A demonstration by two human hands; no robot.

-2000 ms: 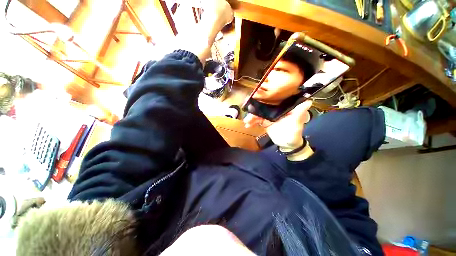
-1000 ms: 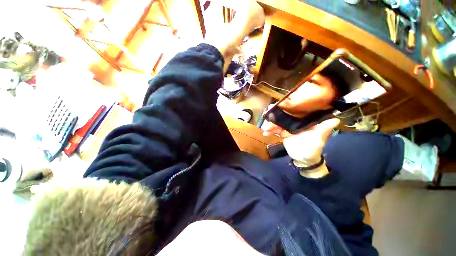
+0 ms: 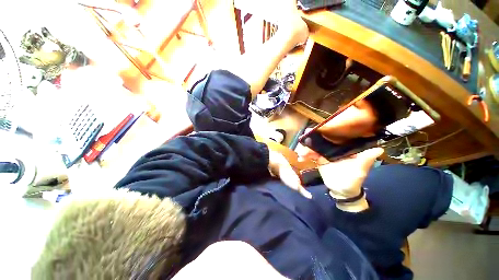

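Note:
My right hand [image 3: 347, 176], with a thin dark band on its wrist, holds a black glossy smartphone [image 3: 364, 123] in a gold-brown case by its lower end. The phone is tilted above my thigh, and part of a person shows on its screen. My left hand [image 3: 285, 172] reaches from its dark sleeve low over my lap, fingers extended, with nothing visible in it. It is to the left of my right hand and apart from the phone. A small dark object [image 3: 313, 176] lies between the hands, partly hidden.
A curved wooden desk [image 3: 377, 46] with a dark mat is beyond the phone, with a white-and-black bottle [image 3: 405, 11], thin sticks [image 3: 448, 50] and an orange-handled tool [image 3: 479, 107]. At left are a keypad device [image 3: 83, 131] and a red item [image 3: 109, 138]. Cables [image 3: 407, 153] hang under the desk.
My left arm has come down from my raised knee, and my left hand now shows over my lap. The knee is uncovered. My right hand still holds the phone. The view has shifted.

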